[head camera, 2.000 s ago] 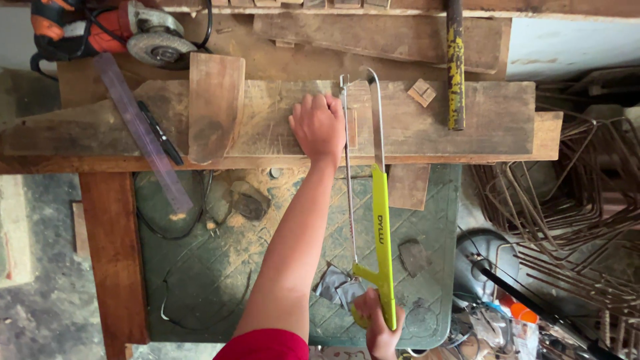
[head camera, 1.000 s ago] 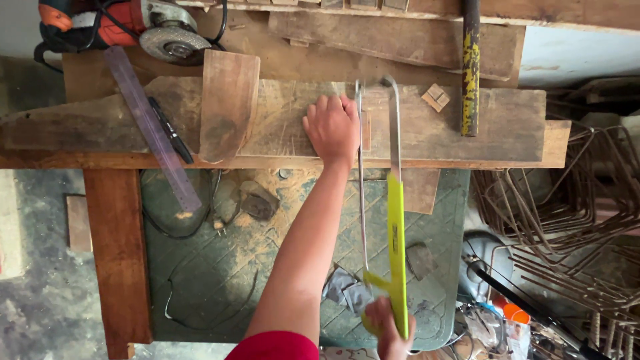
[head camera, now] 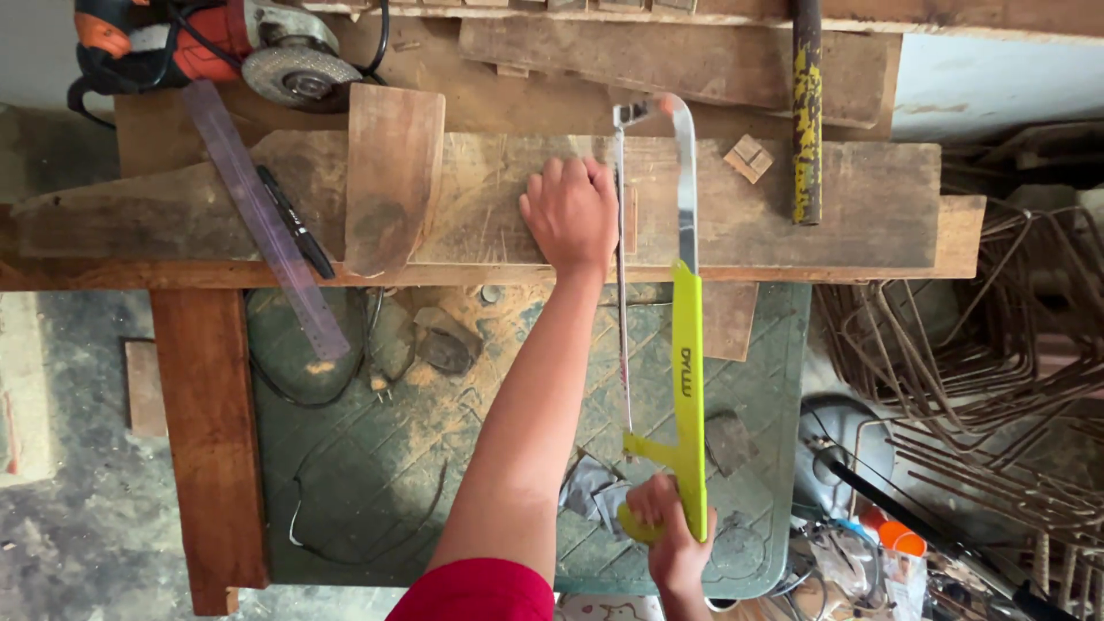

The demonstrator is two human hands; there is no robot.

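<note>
My right hand (head camera: 674,526) grips the yellow-green handle of a Dyllu hacksaw (head camera: 688,362), low right of centre. The saw points away from me, its blade crossing a long wooden board (head camera: 517,198) just right of my left hand (head camera: 571,211). That hand presses down on the board, knuckles up and fingers curled; whether it pinches something beneath is hidden. A small wooden piece (head camera: 631,221) shows right beside the blade. Further right on the board lies a small scored wooden square (head camera: 749,159). A curved-end wood piece (head camera: 392,177), a clear purple ruler (head camera: 267,224) and a black marker (head camera: 295,221) lie to the left.
An angle grinder (head camera: 216,52) sits at the back left. A paint-worn pipe (head camera: 807,121) overlaps the board at right. Below is a green surface (head camera: 345,483) with sawdust, a cord and scraps. Bent metal rods (head camera: 931,345) crowd the right side.
The hacksaw and my right hand first came back toward me, then moved away from me across the board. My left hand has stayed in place on the board.
</note>
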